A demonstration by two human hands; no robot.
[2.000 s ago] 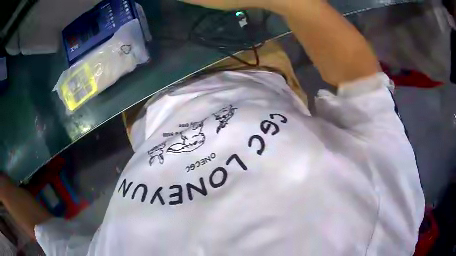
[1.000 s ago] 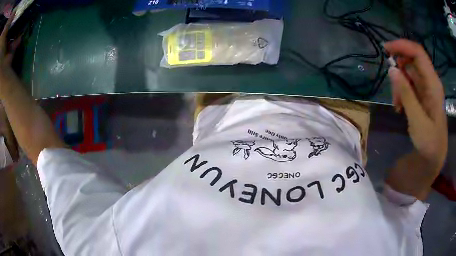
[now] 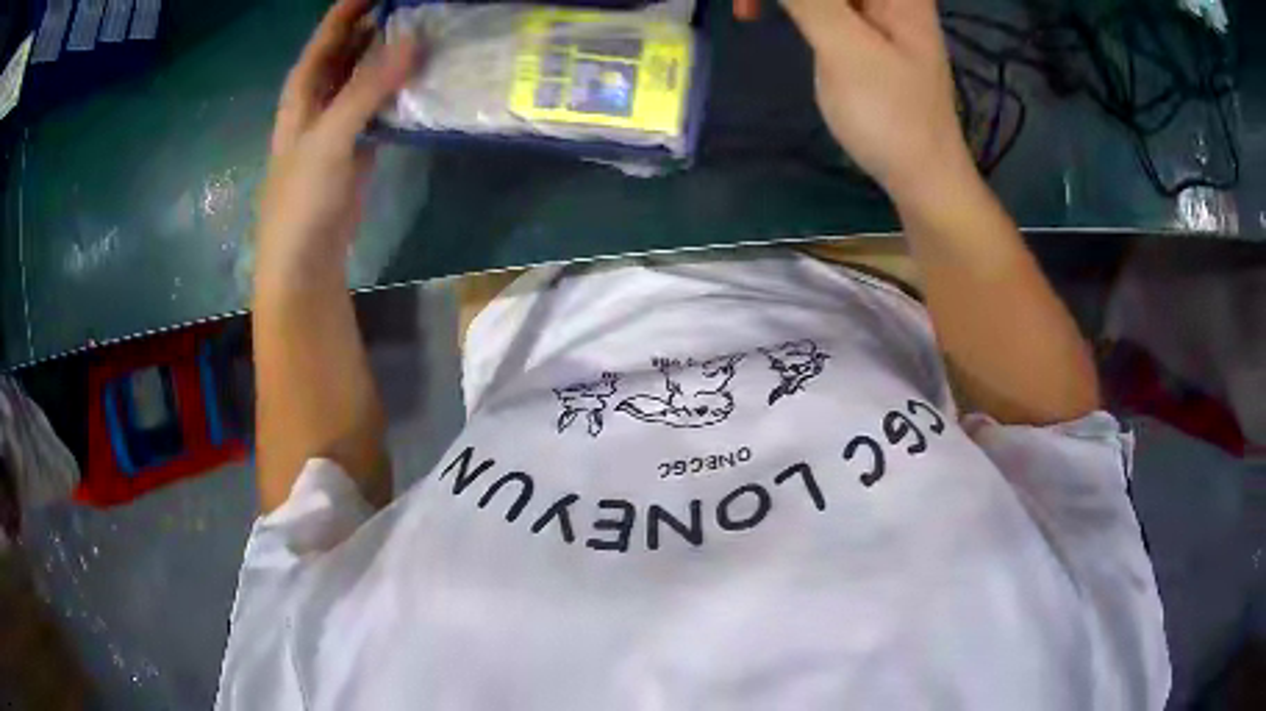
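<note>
A phone in a translucent whitish sleeve lies in an open dark blue box, near the top edge. A yellow label with dark squares shows at its right end. My left hand grips the left end of the box and sleeve, with fingers over the sleeve. My right hand is right of the box, partly cut off by the top edge. Its fingertips are near the box's upper right. Whether it holds anything cannot be seen.
Black cables lie tangled on the right of the dark green bench. Dark blue boxes with white labels are at the upper left. A red and blue stool or crate stands below the bench at left.
My left hand has come in from the far left and taken hold of the box and sleeve. The yellow label now faces right. My right hand has moved left, away from the cables.
</note>
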